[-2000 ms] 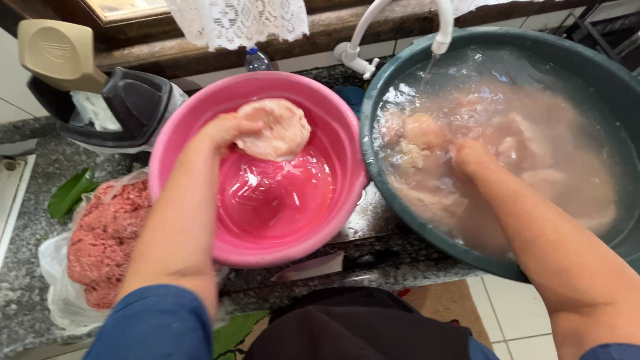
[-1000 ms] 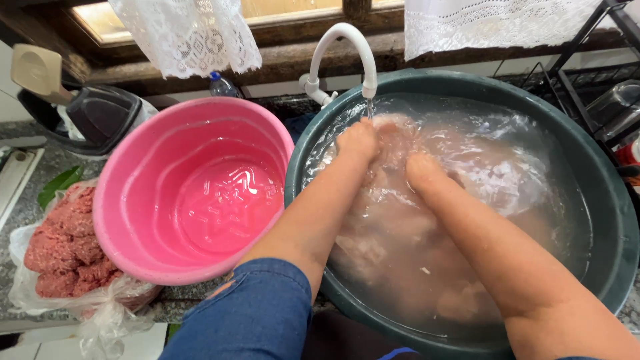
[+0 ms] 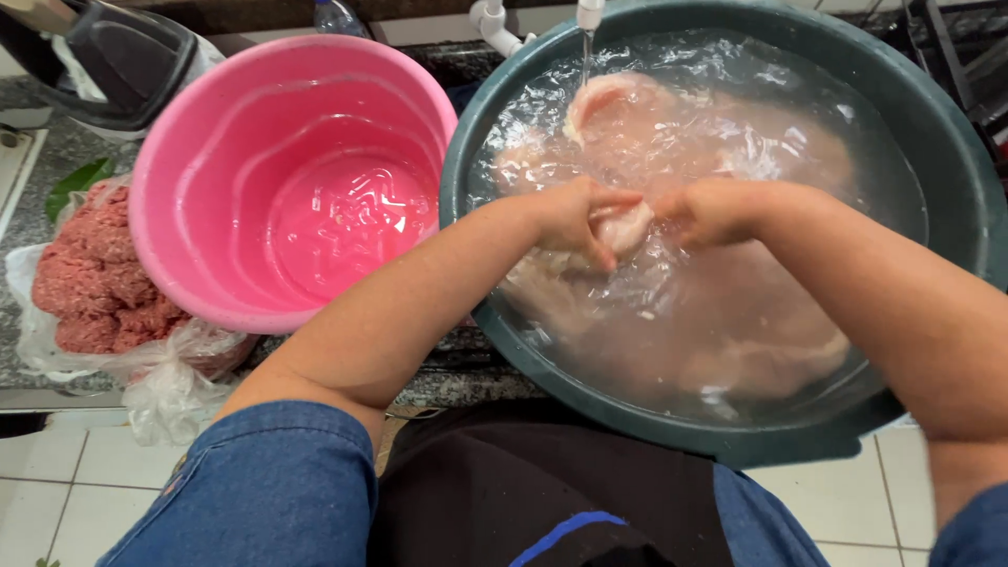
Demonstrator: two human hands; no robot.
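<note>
My left hand (image 3: 587, 220) grips a pale piece of raw meat (image 3: 624, 228), which looks like chicken, over the cloudy water. Close on its right, my right hand (image 3: 701, 213) has its fingers bent at the water's surface; whether it holds any meat cannot be made out. Both are inside a large dark green plastic basin (image 3: 937, 150), where more raw pieces (image 3: 626, 98) lie in the water. A white faucet (image 3: 589, 14) runs a thin stream into it. On the left stands a pink plastic basin (image 3: 197, 181) with a little water at its bottom.
Ground meat (image 3: 98, 272) in a clear plastic bag (image 3: 169, 386) lies left of the pink basin, beside a green leaf (image 3: 79, 185). A black container (image 3: 130, 67) and a plastic bottle (image 3: 340, 17) stand behind. A black rack (image 3: 945, 59) borders the green basin at the right.
Two seconds ago my left hand held a pale piece over the pink basin; it went into the green basin and now holds a piece above the water. My right hand has come up to the surface.
</note>
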